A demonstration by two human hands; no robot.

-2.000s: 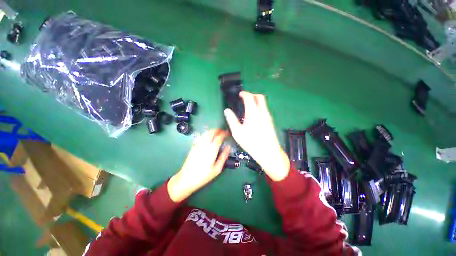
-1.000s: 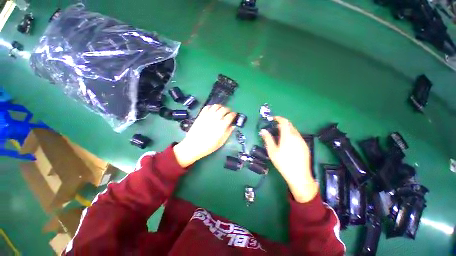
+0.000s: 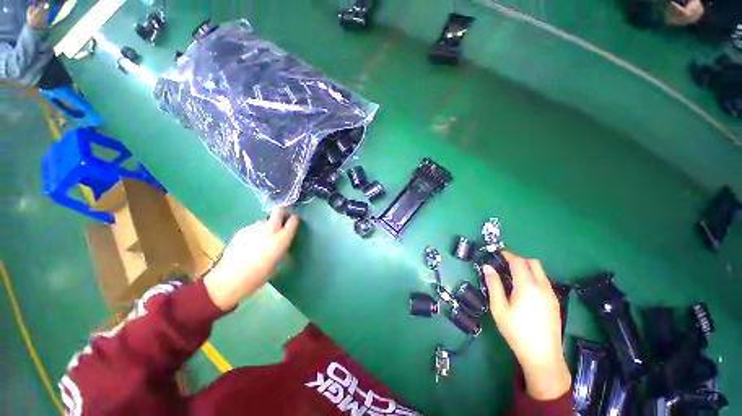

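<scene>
My right hand [image 3: 525,305] holds a black cylinder [image 3: 498,275] at the centre right; a silver fitting [image 3: 491,232] shows just above it. My left hand [image 3: 254,253] is at the bench's near edge, below the open mouth of the clear plastic bag [image 3: 260,106]; whether its fingers hold something is hidden. A black housing [image 3: 415,197] lies alone between the bag and my right hand. Black cylinders [image 3: 423,305] and small silver fittings [image 3: 433,258] lie loose left of my right hand. More cylinders [image 3: 356,208] spill from the bag.
Black housings [image 3: 622,325] are piled at the lower right. Single black units lie farther back [image 3: 451,39] and at the right [image 3: 719,218]. A blue stool [image 3: 85,166] and open carton [image 3: 134,236] stand left. Another person's arm [image 3: 24,53] shows upper left, a hand [image 3: 683,11] upper right.
The view has turned, shifting the bench things. My left hand has left the black housing and moved left to the bench edge, where a loose cylinder lay. My right hand still holds its cylinder.
</scene>
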